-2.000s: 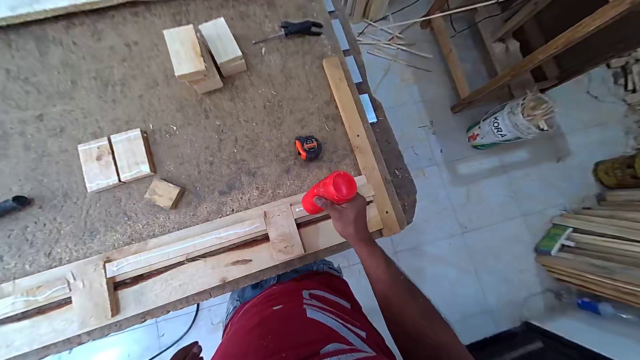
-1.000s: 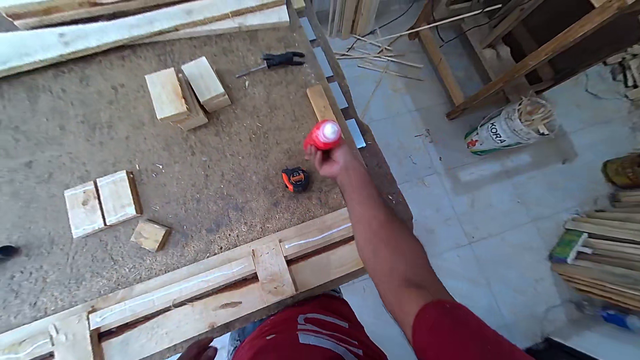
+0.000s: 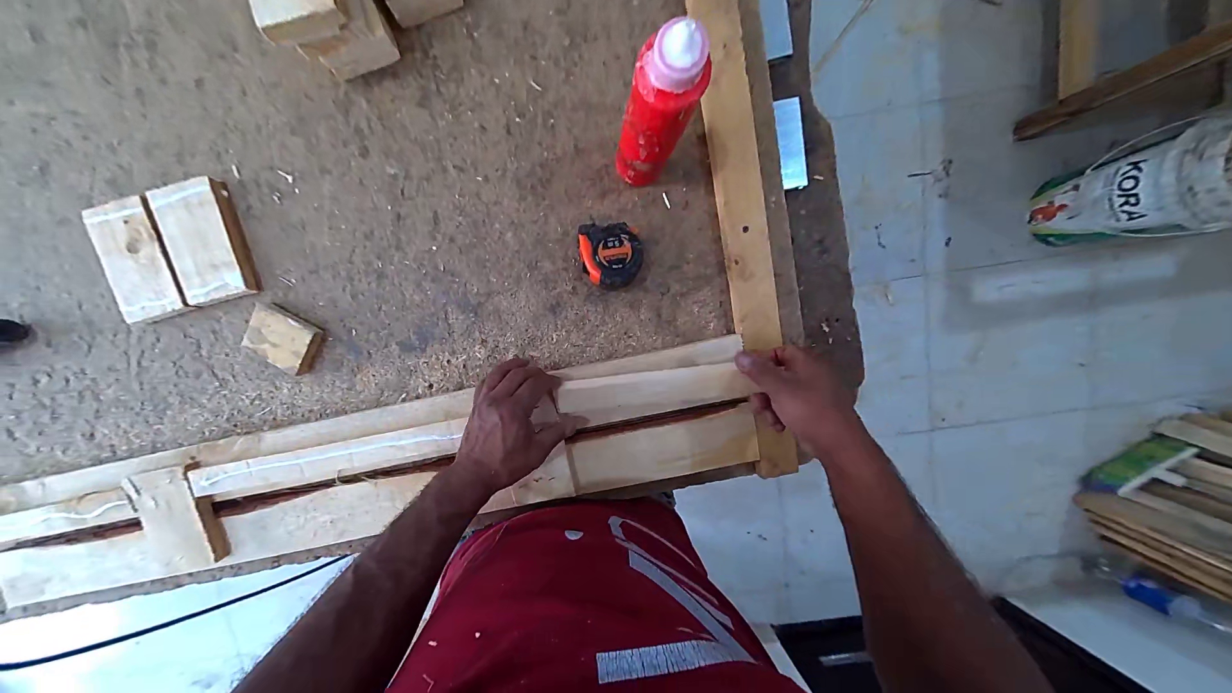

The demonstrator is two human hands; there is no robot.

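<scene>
A long frame of pale wooden boards [image 3: 318, 520] lies along the near edge of the workbench. My left hand [image 3: 510, 423] grips the left end of a short wooden strip [image 3: 654, 397], thumb and fingers on either side, beside a cross piece. At the strip's right end, my right hand [image 3: 794, 399] pinches it next to an upright wooden batten [image 3: 746, 241]. White glue lines [image 3: 337, 460] run along the board to the left. A red glue bottle [image 3: 659, 106] with a pale cap stands beyond my hands. Between bottle and frame lies a black and orange tape measure [image 3: 610, 255].
Two wooden blocks [image 3: 173, 248] lie side by side at left, with a small block [image 3: 282, 339] nearby. More blocks [image 3: 332, 34] sit at the far side. Beyond the bench's right edge, a white bucket [image 3: 1136, 188] and stacked wood strips [image 3: 1169, 500] are on the floor side.
My right hand has let go of the red bottle, which now stands on the bench, and has come back to the frame. My left hand has come onto the frame. A strip now covers the right-hand glue line.
</scene>
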